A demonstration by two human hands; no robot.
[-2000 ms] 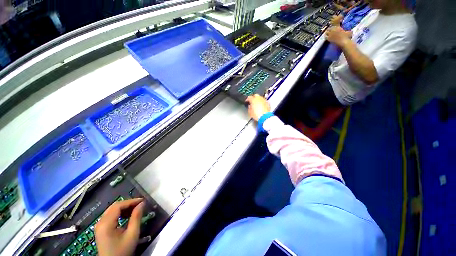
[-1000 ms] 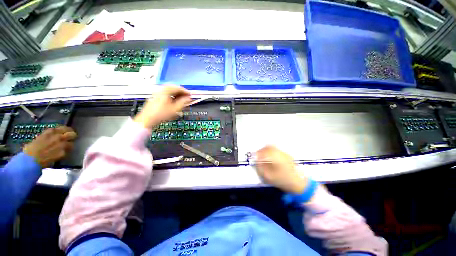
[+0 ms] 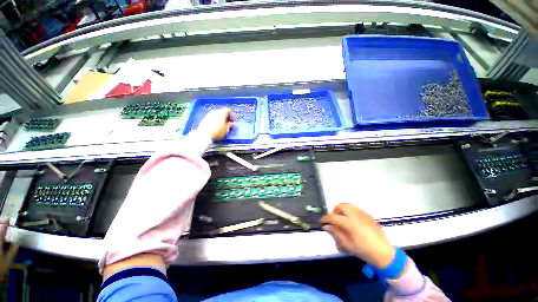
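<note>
A black pallet [image 3: 236, 203] lies in front of me on the track, holding a green PCB panel [image 3: 259, 186]. Pale hold-down arms [image 3: 283, 214] lie at angles on it. My left hand [image 3: 217, 124] is in the left small blue bin [image 3: 243, 134], its fingertips near the loose silvery components; whether it pinches one is hidden. My right hand [image 3: 355, 231] is at the pallet's right edge by the white front rail, fingers curled together; anything between the fingertips is too small to tell. A blue wrist strap [image 3: 394, 263] is on my right wrist.
A second small bin [image 3: 304, 130] and a large blue bin [image 3: 407, 121] stand to the right on the shelf. Spare green panels [image 3: 152, 110] lie left. Other pallets [image 3: 65, 197] sit left and right on the track. A person's hand [image 3: 7, 245] shows at the left edge.
My left hand has moved from above the pallet into the left small bin. The pallet appears further right, closer to my right hand. The other person's hand has withdrawn from the left pallet.
</note>
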